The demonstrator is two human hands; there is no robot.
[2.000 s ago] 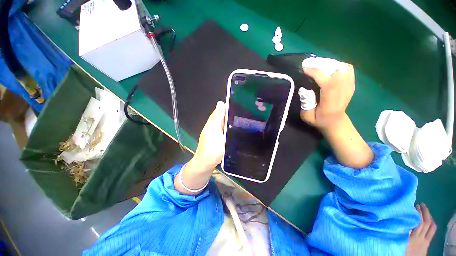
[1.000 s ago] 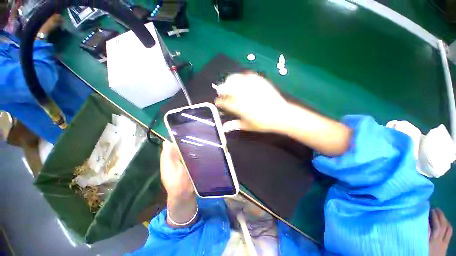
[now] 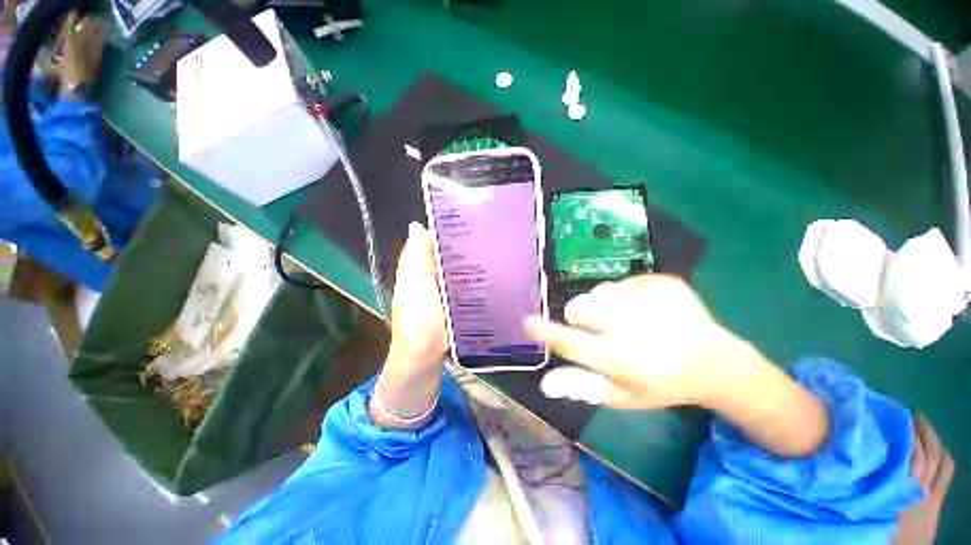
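Observation:
A smartphone (image 3: 490, 256) with a white edge and a pinkish lit screen is held upright in my left hand (image 3: 415, 319). My right hand (image 3: 649, 346), with white covers on some fingertips, reaches its index finger to the lower right of the screen and holds nothing. A square green circuit board (image 3: 601, 233) with a dark round spot lies on the black mat (image 3: 373, 202), right of the phone. A black housing with a green inner board (image 3: 472, 138) lies behind the phone, which hides its lower part. A small white piece (image 3: 413, 151) is beside it.
A white box device (image 3: 250, 117) with a flexible metal tube stands at left. A green-lined bin (image 3: 138, 383) is below it. White pad stacks (image 3: 910, 293) lie at right, small white pieces (image 3: 575, 106) beyond the mat. Another person's blue sleeve (image 3: 64, 181) is at left, another hand (image 3: 926, 479) at lower right.
My right hand has moved from the mat's far part to the phone screen. The phone has moved right and its screen is brighter. The circuit board and housing are now visible.

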